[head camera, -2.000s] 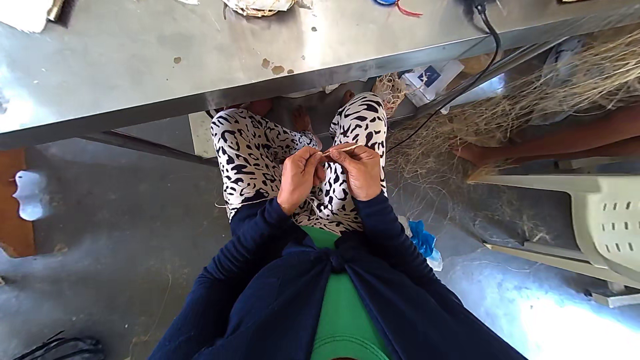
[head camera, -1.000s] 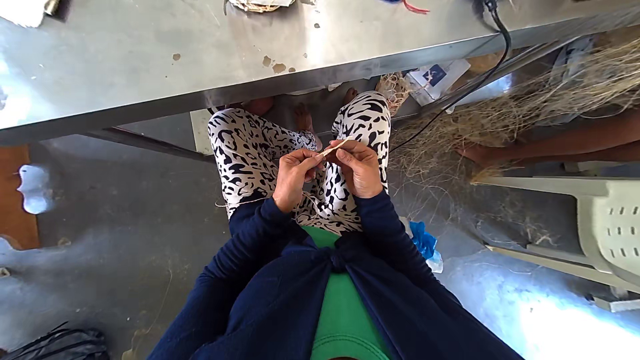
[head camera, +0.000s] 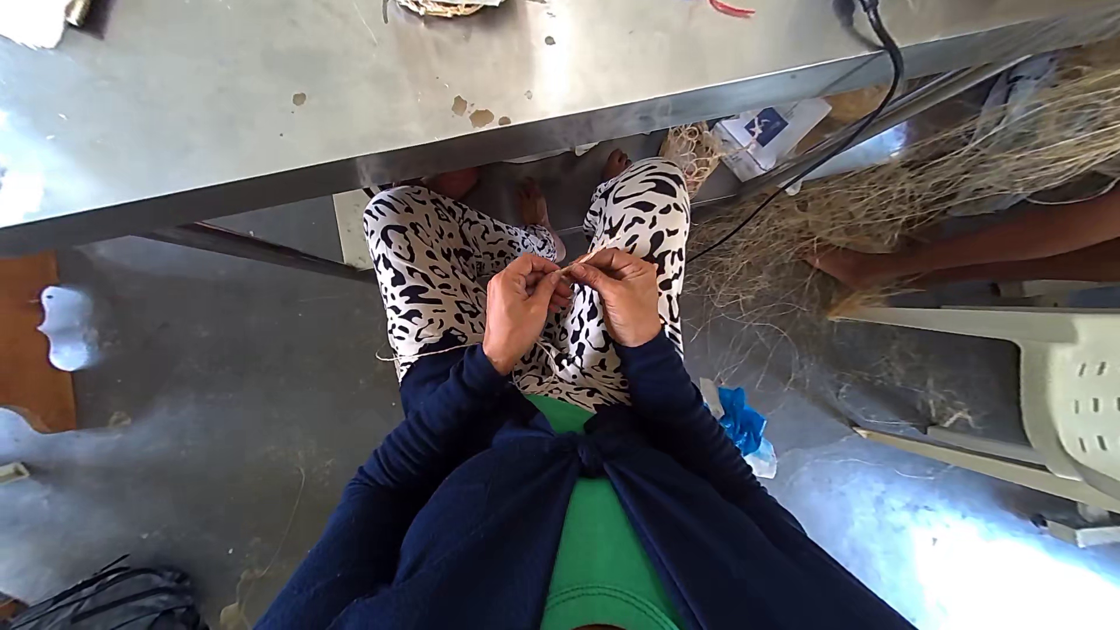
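My left hand (head camera: 518, 308) and my right hand (head camera: 623, 293) meet above my lap, fingertips close together. Both pinch a thin strand of pale natural fibre (head camera: 577, 262) between thumb and fingers. A thin fibre cord (head camera: 437, 352) trails across my left thigh and past my left wrist, its loose end at the outer side of the leg. Beneath the hands are my black-and-white patterned trousers (head camera: 429, 271). Whether the trailing cord joins the pinched strand cannot be told.
A metal table (head camera: 219, 114) runs across in front of my knees. Loose dry fibres (head camera: 910, 184) lie at right beside another person's legs (head camera: 980, 249) and a plastic chair (head camera: 1081, 385). A black cable (head camera: 840, 144) hangs off the table. A blue plastic bag (head camera: 742, 422) lies on the floor.
Both hands stay over my lap with the strand between them. The fingers have shifted a little, and the strand's slant at my right fingertips has changed.
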